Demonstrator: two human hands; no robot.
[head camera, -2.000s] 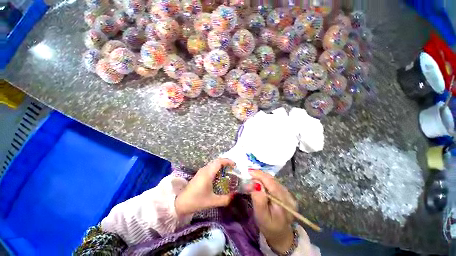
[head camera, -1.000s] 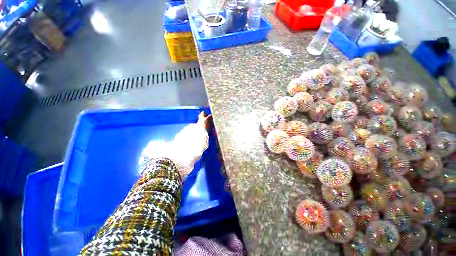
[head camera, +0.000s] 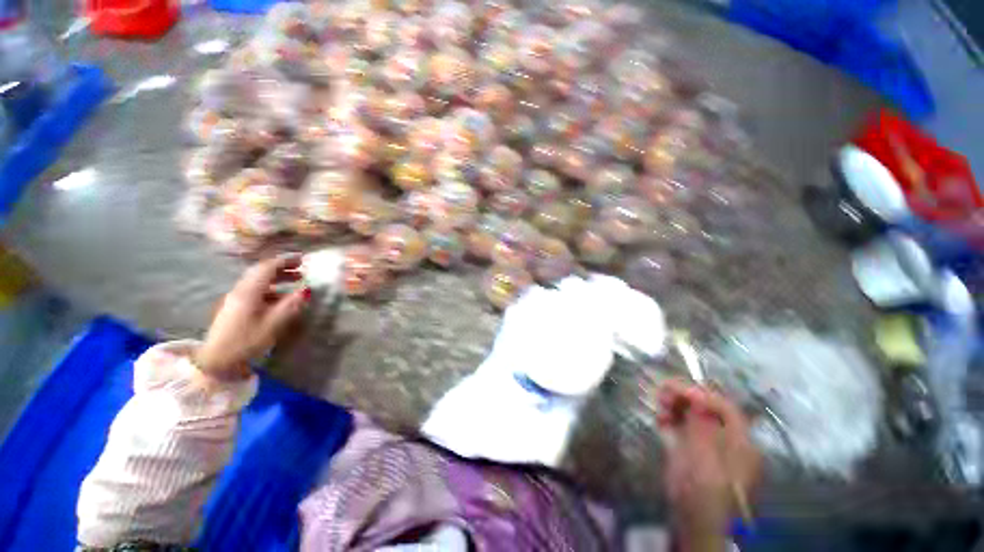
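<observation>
The frame is blurred. Many speckled multicoloured balls are heaped on the stone-like table. My left hand is over the table's left front edge, thumb and fingertips beside a small whitish round thing next to the nearest balls. Whether it grips it I cannot tell. My right hand, very blurred, is at the front right, closed around a thin pale brush that shows above and below the fingers. A white crumpled cloth with a blue mark lies between my hands.
Clear small parts are heaped right of the cloth. At the right stand a dark pot with a whitish top, a white cup, a yellow cup or roll and a red tray. A blue crate is below the left edge.
The view has swung from the left crate back to the table. My left hand has come from over the crate to beside the balls. My right hand, out of view one second ago, shows again.
</observation>
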